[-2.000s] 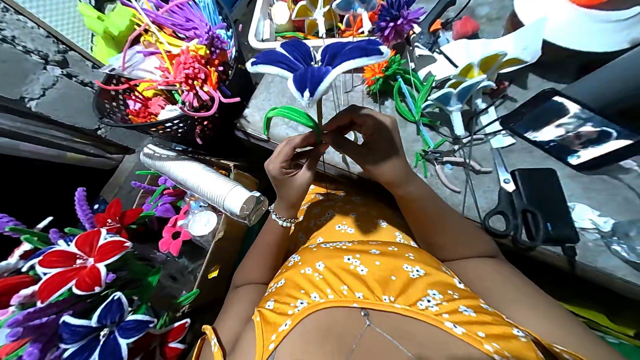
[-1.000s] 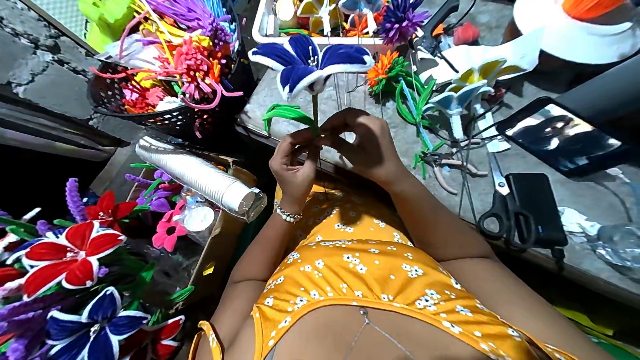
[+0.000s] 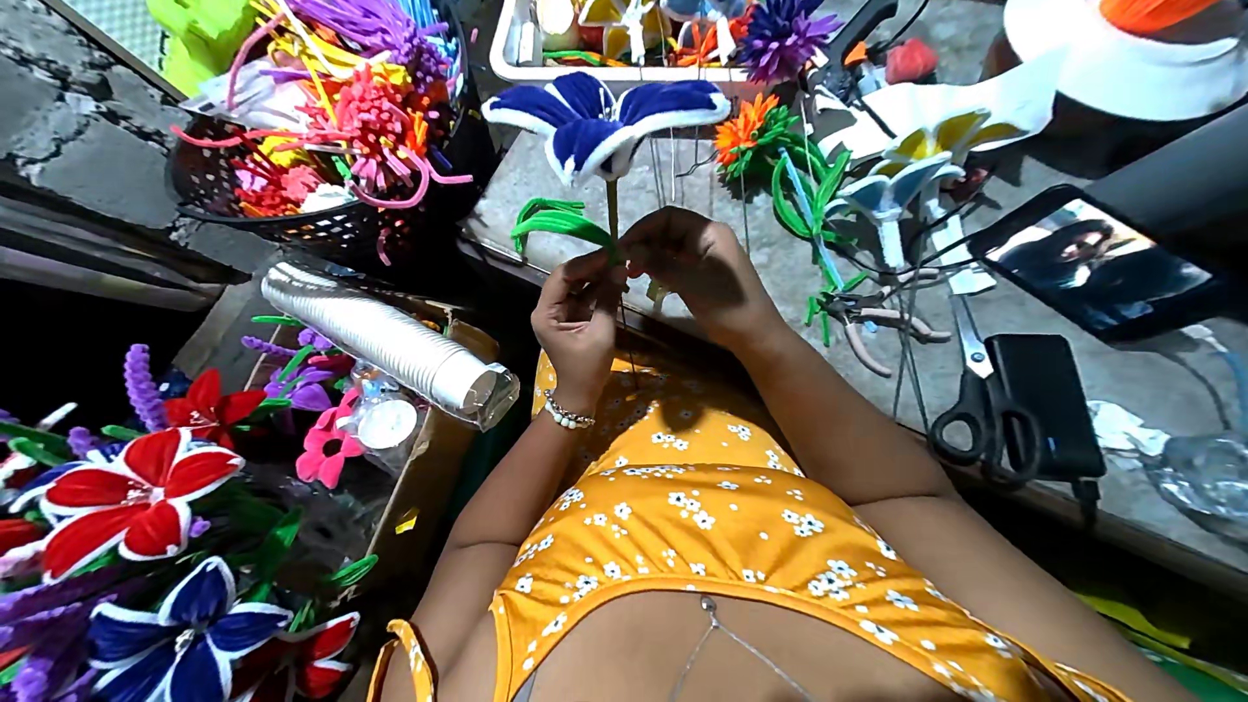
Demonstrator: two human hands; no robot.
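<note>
A blue pipe-cleaner flower with white edges (image 3: 597,122) stands upright on a thin stem above both hands. Green pipe-cleaner leaves (image 3: 563,223) spread left from the stem, just over my left hand (image 3: 577,317). The fingertips of that hand pinch the stem at the base of the leaves. My right hand (image 3: 690,270) meets it there from the right, thumb and fingers closed on the same spot of the stem. Below the hands the bare wire runs down in front of the yellow dress. The fingers hide the exact place where leaves and stem join.
Scissors (image 3: 985,409), a black power bank (image 3: 1045,405), pliers (image 3: 882,317) and a phone (image 3: 1102,263) lie on the concrete ledge at right. A black basket of pipe cleaners (image 3: 283,222) stands upper left, above stacked cups (image 3: 380,341) and finished flowers (image 3: 146,497). A white tray (image 3: 575,70) is behind.
Both hands stay together on the stem while their fingers shift a little. The blue flower has tilted and turned slightly between the frames.
</note>
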